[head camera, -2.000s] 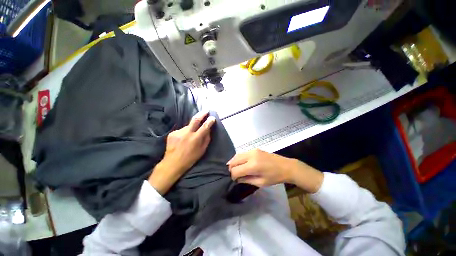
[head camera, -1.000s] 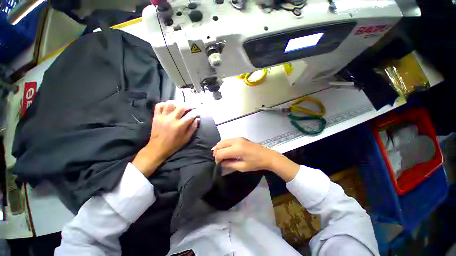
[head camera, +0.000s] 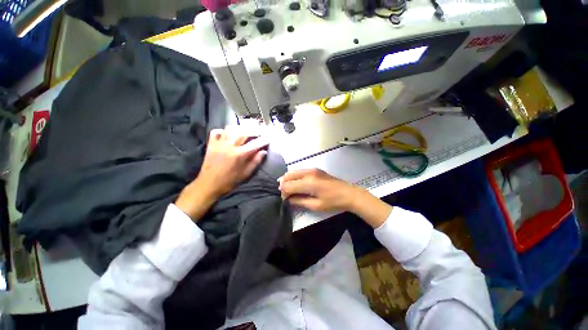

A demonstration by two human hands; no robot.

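A large dark grey garment [head camera: 109,142] lies left of the needle and hangs over the table's front edge onto my lap. My left hand [head camera: 229,161] presses on the cloth just below the presser foot [head camera: 282,116], fingers bent over it. My right hand [head camera: 316,190] pinches the garment's edge between thumb and fingers, right of my left hand. The cloth between my hands is bunched in small folds. The white sewing machine [head camera: 309,64] stands behind, its lamp lighting the needle area. Whether the cloth lies under the foot is hidden.
Scissors with yellow and green handles [head camera: 404,151] lie right of the needle, above the printed ruler scale [head camera: 445,151]. A yellow loop [head camera: 335,103] sits under the machine arm. A red basket [head camera: 559,187] with pale scraps stands below right. A gold packet [head camera: 529,97] lies at the table's right.
The garment's edge and both hands have shifted left and up relative to two seconds ago. A flap of cloth now hangs down below my right hand. Both hands stay on the cloth.
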